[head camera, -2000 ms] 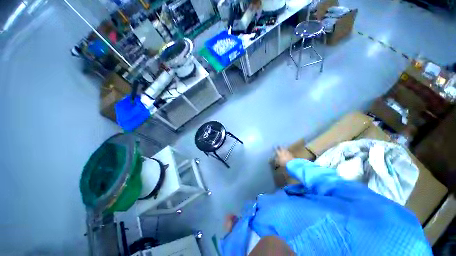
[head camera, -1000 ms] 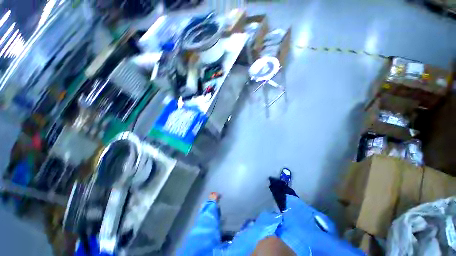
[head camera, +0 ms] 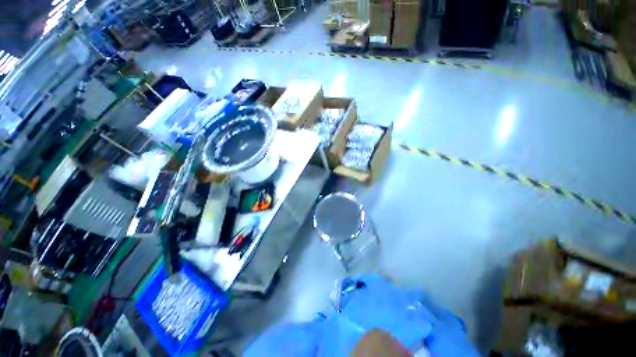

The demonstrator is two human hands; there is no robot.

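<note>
Neither of my hands is in view; only my light blue smock (head camera: 383, 307) shows at the bottom edge. A round metal stool (head camera: 339, 217) stands just in front of me, slightly blurred. Beyond it, an open carton (head camera: 380, 162) holds bagged parts (head camera: 362, 144) that look silvery. Another open carton with similar bags stands against its left side. A blue parts tray (head camera: 217, 304) full of small pale pieces is at the lower left.
A white-topped bench (head camera: 298, 150) with a round bowl feeder (head camera: 240, 139) runs along the left. Brown cartons (head camera: 533, 273) are at the lower right. Yellow-black tape (head camera: 481, 166) crosses the floor. Stacked cartons (head camera: 394, 24) and a dark crate stand at the back.
The view has moved forward along the bench. The stool and open cartons are nearer, and the white sack has left view. My hand, seen low in the earlier frames, no longer shows.
</note>
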